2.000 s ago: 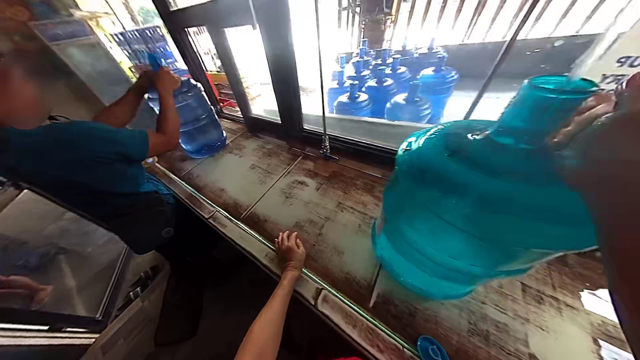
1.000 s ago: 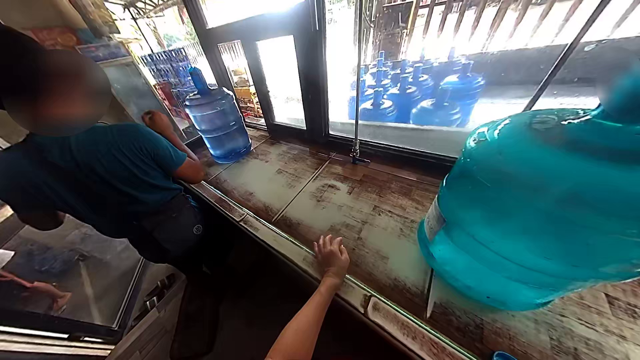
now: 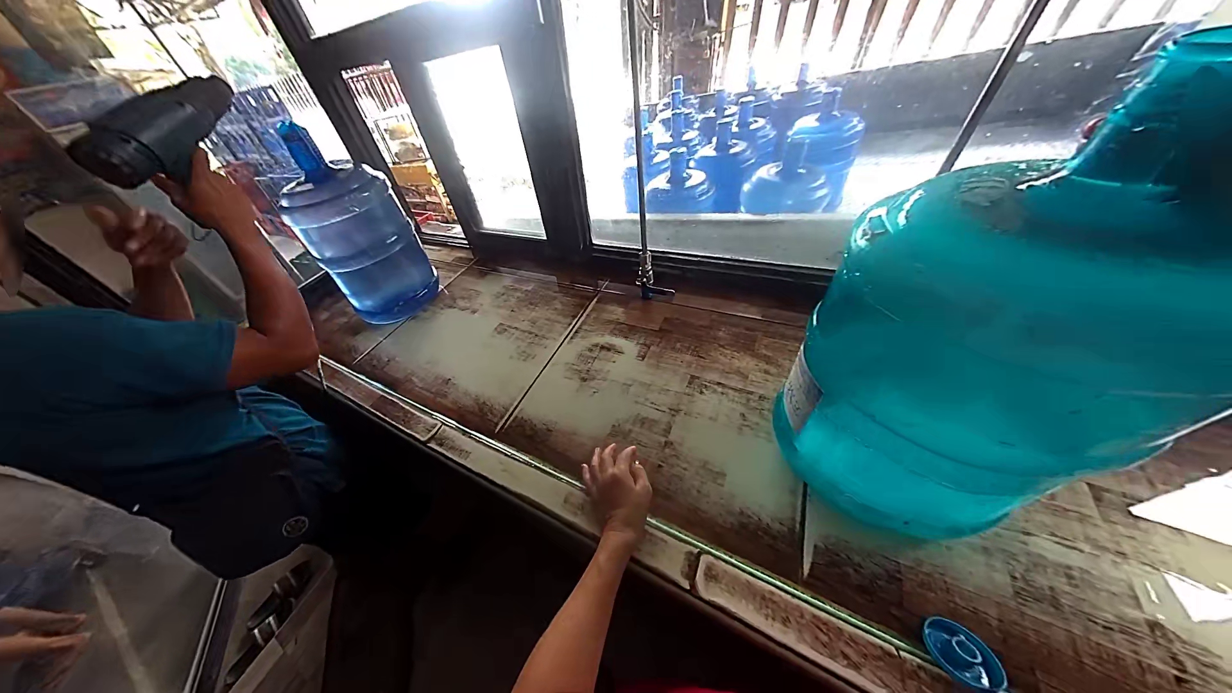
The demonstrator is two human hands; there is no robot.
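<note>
My left hand (image 3: 619, 491) rests on the front edge of the tiled counter (image 3: 539, 337), fingers a little apart, holding nothing. To its right a big teal plastic water jug (image 3: 982, 337) stands upright on the counter, with clear space between hand and jug. A blue jug cap (image 3: 962, 654) lies near the counter's front edge at the lower right. I cannot make out my right hand. At the far left, a blue water jug (image 3: 361, 245) with a blue cap stands by the window, beside a co-worker who holds a dark heat gun (image 3: 154, 130).
The co-worker (image 3: 125, 385) stands close on the left. Several blue jugs (image 3: 722, 159) stand outside the window. A thin rod with a small valve (image 3: 647, 279) comes down to the counter's back edge. White pieces (image 3: 1193, 510) lie at the right.
The co-worker's hands have left the blue jug and now hold a heat gun up beside it. A hand at the teal jug's neck earlier no longer shows clearly. My left hand stays on the counter edge.
</note>
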